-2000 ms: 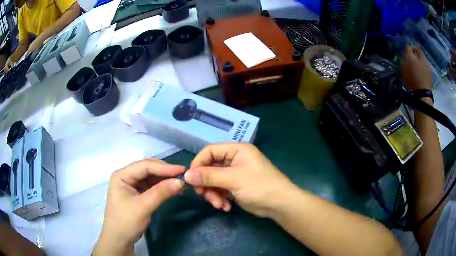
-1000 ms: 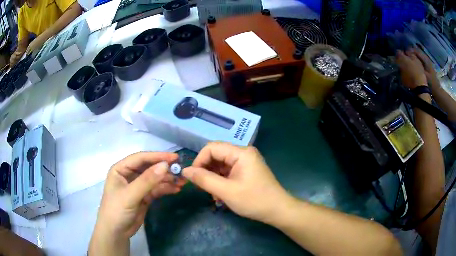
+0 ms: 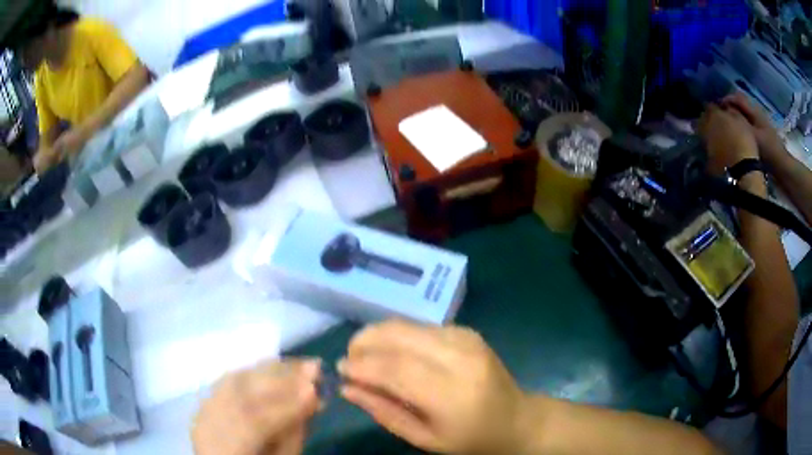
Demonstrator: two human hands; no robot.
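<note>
A small dark part (image 3: 329,384) is pinched between the fingertips of both hands, low in the middle of the view; it is blurred, so its shape cannot be told. My left hand (image 3: 258,407) holds it from the left, partly cut off by the bottom edge. My right hand (image 3: 432,382) holds it from the right. A pale blue MINI FAN retail box (image 3: 365,271) lies just beyond my hands, partly on the green mat (image 3: 525,329) and partly on white paper.
Two blue cartons (image 3: 93,364) stand left. Several dark cups (image 3: 198,229) sit on white paper. Behind are a red-brown box (image 3: 463,133) and a yellow tub (image 3: 561,200) of metal parts. A soldering station (image 3: 637,267) is right. A person in yellow (image 3: 85,80) and another person's arms (image 3: 757,231) flank the bench.
The view has tilted up, so the scene sits lower in the picture. A pale round face on the part showed a second ago; now it is blurred. Both hands still pinch at the part.
</note>
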